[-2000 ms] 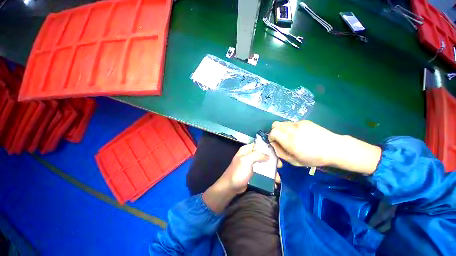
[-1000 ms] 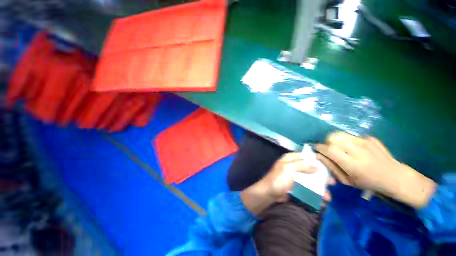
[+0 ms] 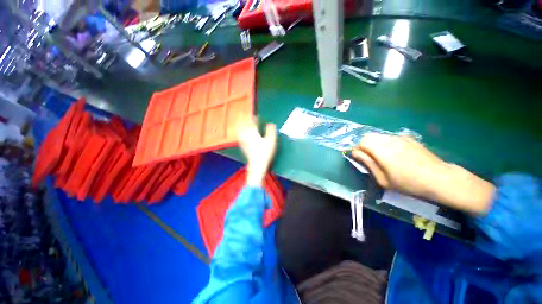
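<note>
My left hand, blurred, is stretched out at the front right corner of the red compartment tray; its fingers overlap the tray, but whether they grip it cannot be told. My right hand is curled over the right part of the clear plastic film on the green bench. A thin pale strip shows at its fingertips, seemingly pinched. White wire ends hang over the bench's front edge. The silver-grey pack is not seen in either hand.
A grey upright stands behind the film. A white strip and yellow tape pieces are at the front edge, right. Red trays pile at the left and below the bench. Packs lie at the back.
The view has turned, showing more bench at the back. My left hand has left the pack and reached left to the tray. My right hand has moved onto the film; the pack is gone from view.
</note>
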